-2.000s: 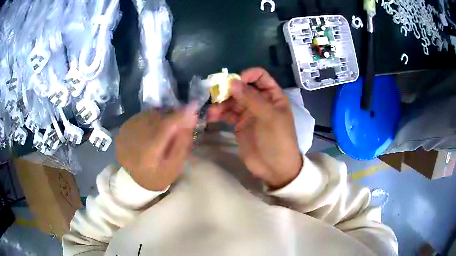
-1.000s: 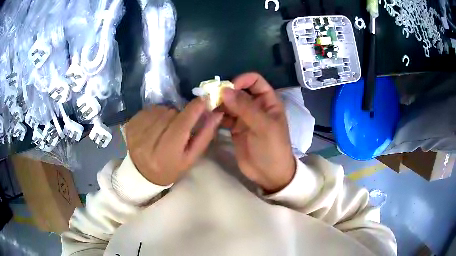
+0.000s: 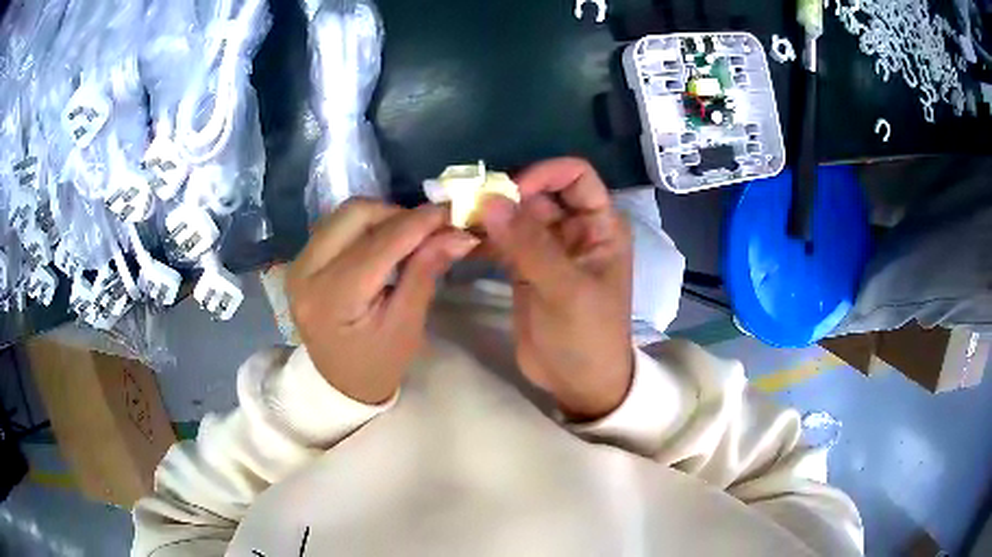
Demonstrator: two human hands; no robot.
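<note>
A small pale yellow lump [image 3: 468, 194], perhaps a wrapped tape pad, is held between both hands in front of my chest. My right hand [image 3: 577, 288] pinches its right side between thumb and fingers. My left hand [image 3: 370, 288] has its fingertips at the lump's lower left side, where a whitish bit sticks out. Whether that bit is film or part of the lump I cannot tell. The fingers hide the lump's underside. Both hands are bare.
An open white housing [image 3: 666, 163] with a circuit board [image 3: 707, 98] lies on the dark green bench [image 3: 490, 82]. Right of it are a black-handled hammer [image 3: 803, 141], a blue stool [image 3: 778, 272] and heaped white clips [image 3: 908, 44]. Bagged cords with plugs [image 3: 196, 231] fill the left.
The clear film seen earlier at my left fingers no longer shows. My left fingers have moved in against the yellow lump, which has been turned a little.
</note>
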